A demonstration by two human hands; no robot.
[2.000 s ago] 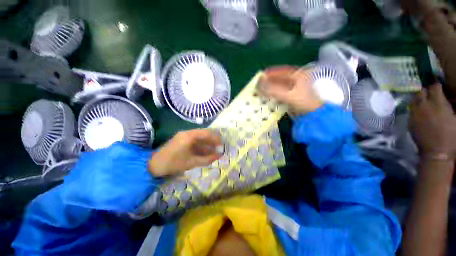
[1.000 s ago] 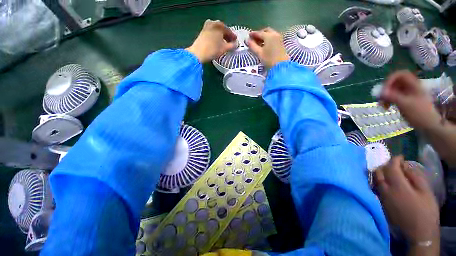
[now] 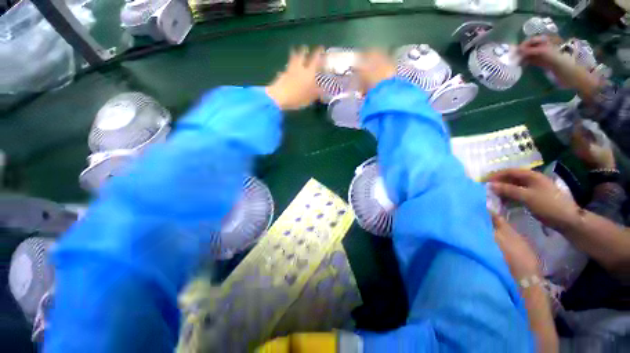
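Observation:
A clip fan lies at the far middle, its ribbed head between my two hands, its clip pad toward me. My left hand is at the left side of the head, blurred. My right hand is at its right side, also blurred. Whether either hand holds a disc cannot be told. Overlapping yellow sticker sheets lie in front of me, with dark holes at the far end. A second fan to the right has small discs on its centre.
More fans lie at left, near my right forearm and at far right. Co-workers' hands work at right beside another sticker sheet. A grey metal post and clear plastic bags are at upper left.
From two seconds ago, my hands have moved from the sheets to the far fan. Since one second ago, they remain there, blurred, and the fans have shifted slightly in view. Co-workers' hands have moved.

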